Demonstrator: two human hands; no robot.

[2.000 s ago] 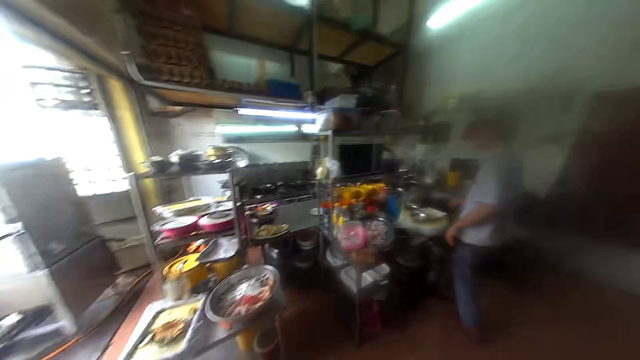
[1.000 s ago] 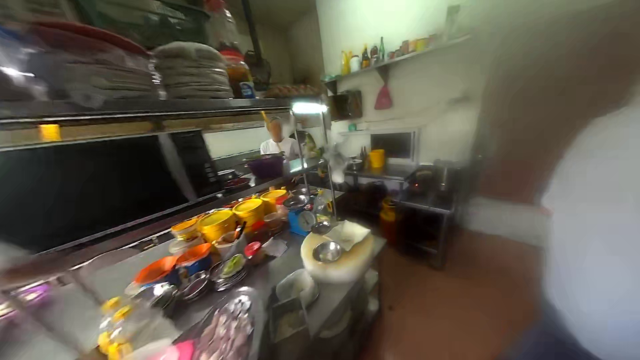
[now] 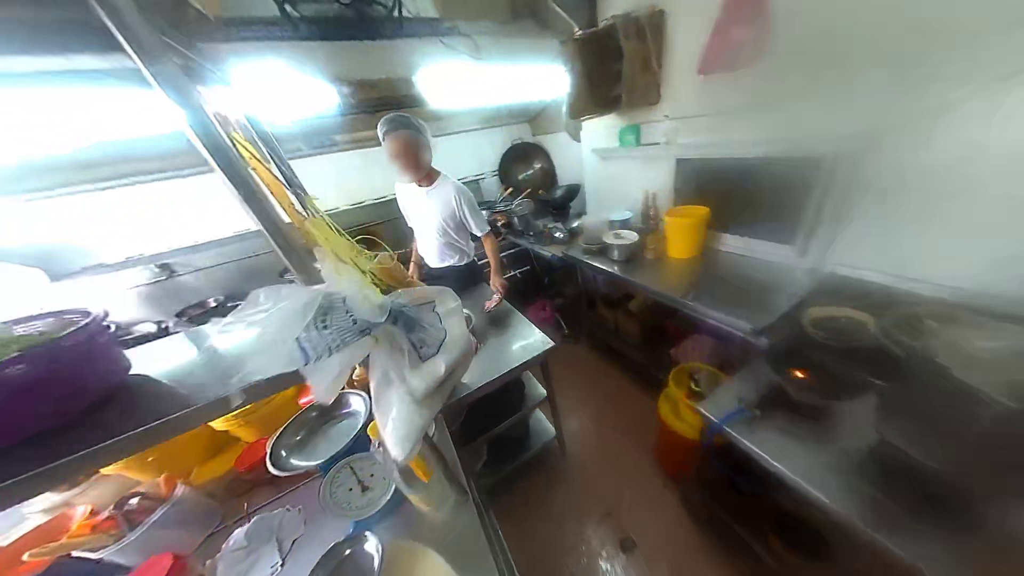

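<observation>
Neither my left hand nor my right hand shows in the head view. At the lower left, a dial scale (image 3: 358, 486) with a metal pan (image 3: 318, 432) stands on a steel counter. Above it, white plastic bags (image 3: 420, 360) hang by a slanted metal post. A purple tub (image 3: 60, 376) holding something green rests on the shelf at the far left. Lower down are yellow containers (image 3: 172, 454), a clear plastic tub (image 3: 156, 524) and a crumpled white plastic bag (image 3: 260, 542).
A person (image 3: 440, 216) in a white shirt and hair covering stands behind a steel table (image 3: 516, 340). On the right, a small flame burns at a stove (image 3: 800, 374); a gas cylinder (image 3: 680, 424) stands beside its counter. A yellow bucket (image 3: 686, 232) sits on the back counter.
The view has swung right and closer to the scale and stove. The large blurred white-clad figure at the right edge one second ago is out of view.
</observation>
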